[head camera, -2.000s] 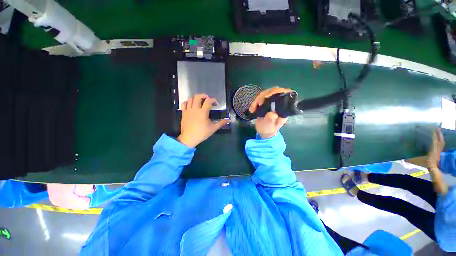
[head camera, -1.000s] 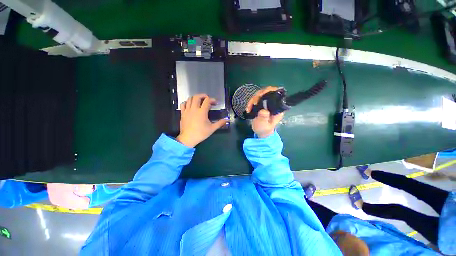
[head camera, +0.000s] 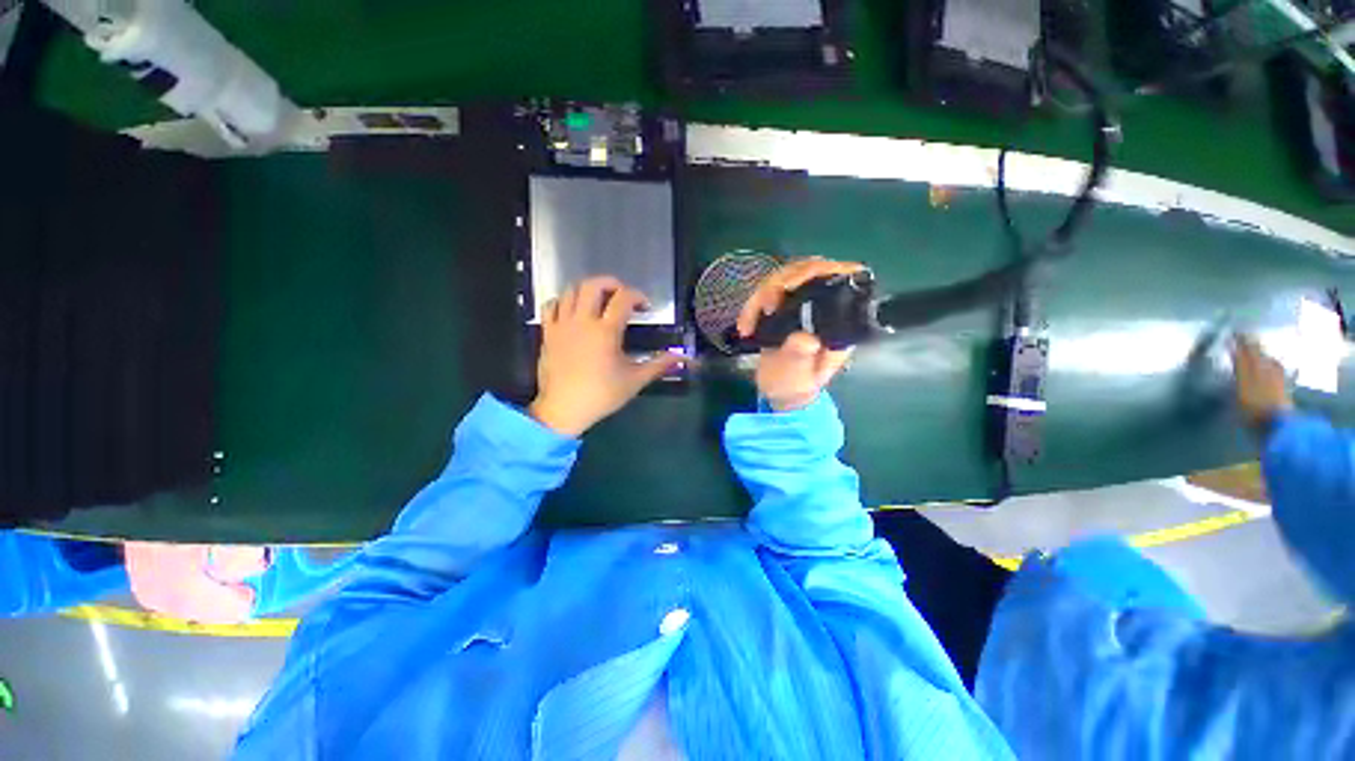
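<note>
The open tablet unit (head camera: 602, 245) lies on the green bench, with a silver panel in its middle and a green circuit board (head camera: 595, 137) at its far end. My left hand (head camera: 590, 361) rests on the near part of the unit, fingertips on the panel's near edge, thumb towards the right edge. I cannot see it gripping anything. My right hand (head camera: 795, 357) is closed around the black electric screwdriver (head camera: 832, 312), held tilted low beside the unit. Its tip points left to the unit's near right corner; the bit is too small to tell. The round screw dish (head camera: 731, 295) is partly behind my right hand.
A black controller box (head camera: 1025, 399) with a white band lies to the right. The screwdriver cable (head camera: 1070, 223) loops above the bench. More units (head camera: 988, 45) lie on the far conveyor, beyond a white strip. A black stack (head camera: 104, 327) stands left. Another person's hand (head camera: 1260, 379) reaches over the right end.
The cable swung inward a second ago and is looped out again. My right hand shifted slightly right with the screwdriver. My left hand has hardly moved. A person at the right now reaches over the bench.
</note>
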